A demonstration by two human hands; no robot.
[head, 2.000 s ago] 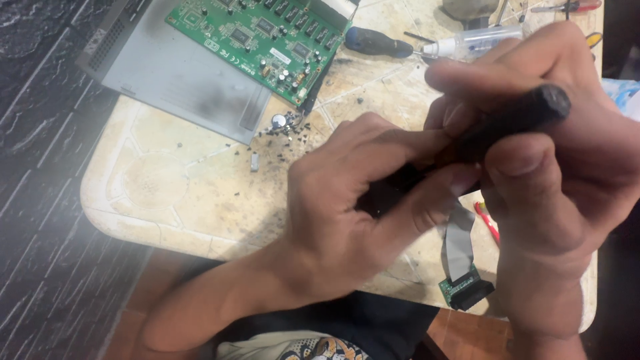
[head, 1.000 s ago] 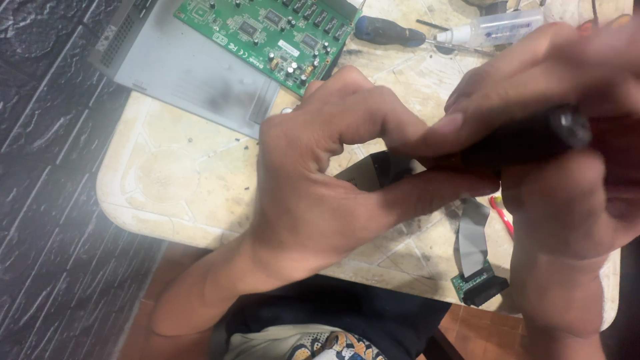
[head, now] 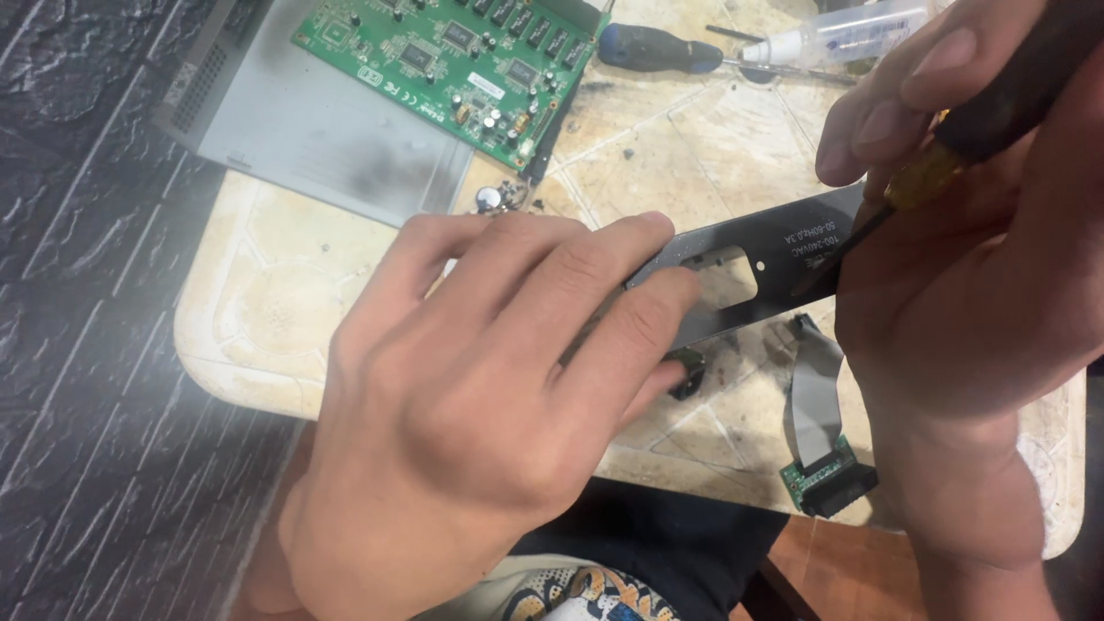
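Observation:
A black metal panel (head: 780,250) with a rectangular cutout and printed power ratings spans the gap between my hands. My left hand (head: 492,371) grips its left end, with the fingertips beside the cutout. My right hand (head: 966,207) holds a screwdriver (head: 992,121) with a black and yellow handle, its dark shaft lying over the panel's right part. That hand is also at the panel's right end; whether it grips the panel is hidden. Under my left fingers, a small dark part (head: 690,373) shows below the panel.
A green circuit board (head: 466,65) lies on a grey metal cover (head: 328,129) at the upper left of the tiled table (head: 250,345). Another screwdriver (head: 660,49) and a clear bottle (head: 854,33) lie at the top. A grey ribbon cable (head: 817,397) with a connector board lies near the front edge.
My left hand has shifted its hold, and the black panel, largely hidden behind my hands before, now shows between them. The screwdriver in my right hand has tilted, with its shaft now visible.

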